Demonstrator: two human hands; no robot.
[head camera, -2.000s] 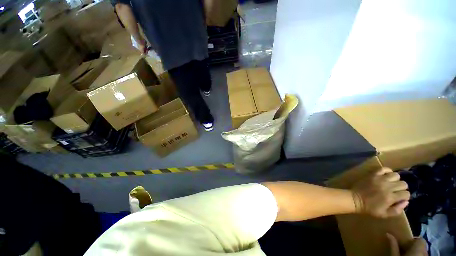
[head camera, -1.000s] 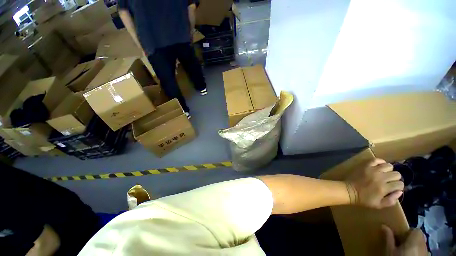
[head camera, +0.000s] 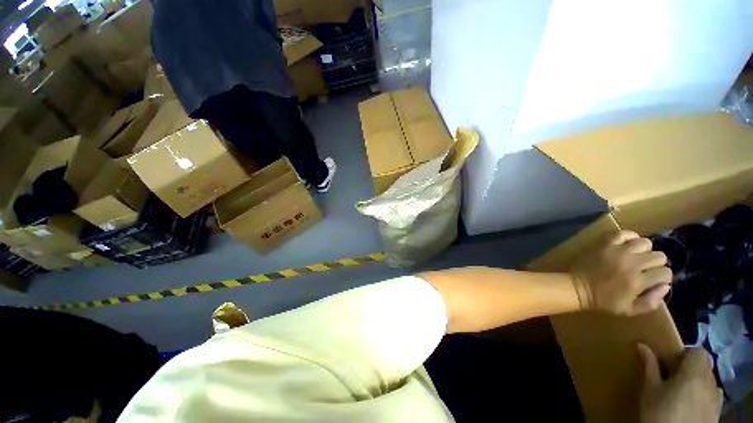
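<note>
A large open cardboard carton (head camera: 607, 359) stands at the right. My left arm reaches across the view, and my bare left hand (head camera: 623, 274) is closed over the carton's upper edge. My right hand (head camera: 684, 388) is lower down on the same edge, thumb on the outer side; its fingers are partly hidden and the picture's lower edge cuts it off. Black plastic housings (head camera: 735, 256) lie inside the carton with pale packing sheets (head camera: 728, 339) among them.
A woven sack (head camera: 421, 219) and a closed carton (head camera: 404, 136) stand on the floor beside a white panel (head camera: 495, 99). Open cartons (head camera: 268, 211) are behind yellow-black tape (head camera: 206, 287). A person (head camera: 239, 74) stands among them; dark clothing (head camera: 74, 363) shows lower left.
The view has shifted slightly, so the floor objects sit higher. The standing person has moved left and bends toward the cartons. Both my hands stay on the carton edge.
</note>
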